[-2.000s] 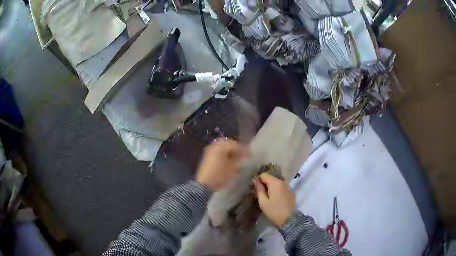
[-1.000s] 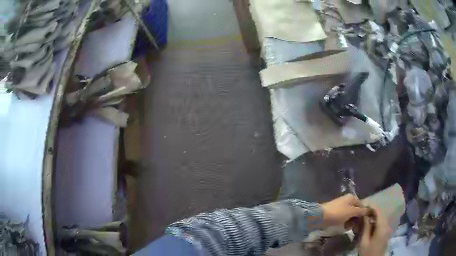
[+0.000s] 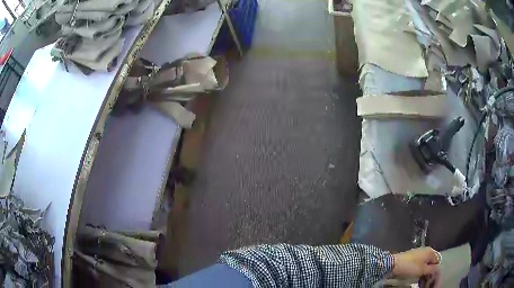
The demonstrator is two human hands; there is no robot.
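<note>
My left hand (image 3: 416, 262) is at the bottom right, bare, below a checked cuff. Its fingers point right and curl downward. A small white thing shows at the fingertips; whether the fingers grip anything cannot be told. The hand is over the near edge of a pale grey-beige cut panel (image 3: 459, 265), which is cut off by the bottom edge. No right hand can be made out. The tab bundle is not clearly seen.
A dark iron (image 3: 433, 147) rests on the scorched cloth-covered table (image 3: 389, 149), beside a beige strip (image 3: 401, 106). Cut pieces lie behind and right. Across the floor aisle (image 3: 270, 152) at left are a white table (image 3: 53, 112) and a shelf with tied panel bundles (image 3: 174, 81).
The view has swung left, so the iron table and hands shifted right and the left table came in. My right hand, seen beside the left one earlier, no longer shows clearly.
</note>
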